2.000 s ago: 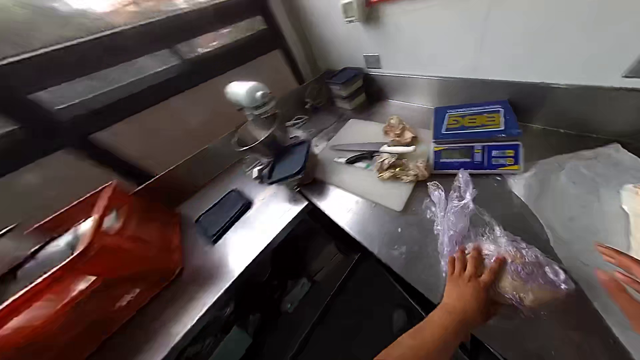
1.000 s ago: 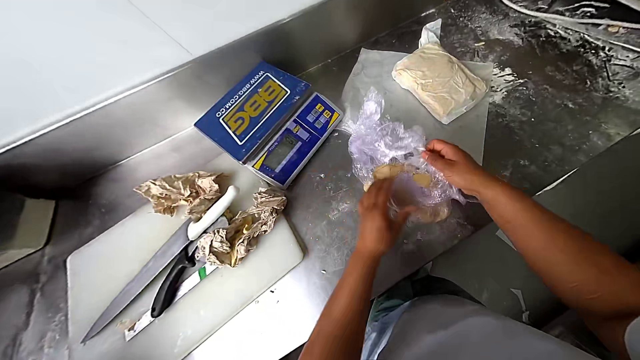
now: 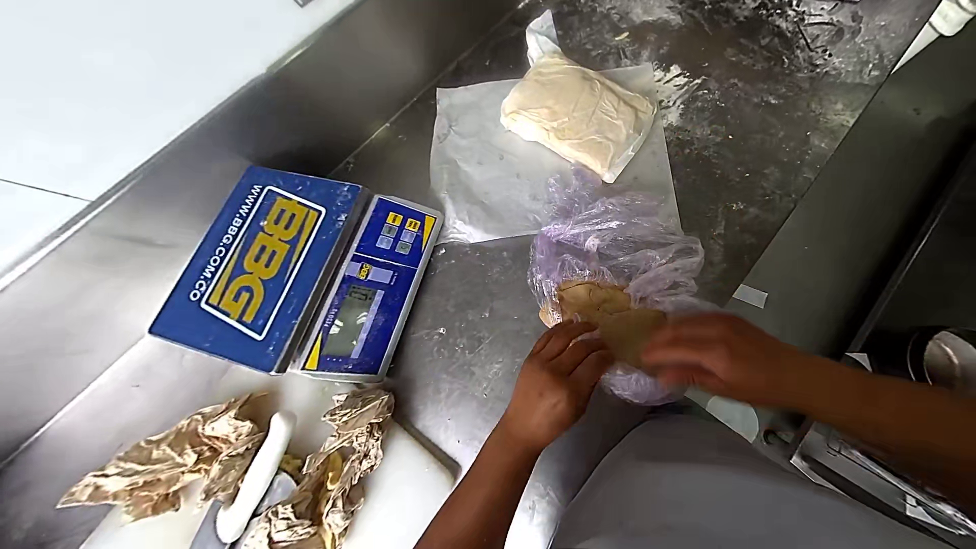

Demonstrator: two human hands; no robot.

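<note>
A lump of tan dough (image 3: 602,305) lies in crumpled purple-tinted plastic wrap (image 3: 625,236) on the steel counter. The wrap is spread open around the dough. My left hand (image 3: 557,374) rests its curled fingers on the dough's near left edge; whether it grips the wrap there is hard to see. Over the dough's right side is my right hand (image 3: 713,354), blurred, its fingers bent down near the surface. Beyond the wrap, a bagged pale block (image 3: 579,110) sits on a translucent plastic sheet (image 3: 488,168).
A blue digital scale (image 3: 255,267) stands left of the dough. At lower left, crumpled brown paper (image 3: 179,457) and a white-handled knife (image 3: 255,480) lie on a white cutting board (image 3: 412,488). White powder marks the steel counter (image 3: 724,152) at the back. The counter's edge runs along the right.
The view has swung right and come closer. Two seconds ago my left hand lay on the wrapped bundle with my right hand away from it; now both are at the dough, and the wrap is opened.
</note>
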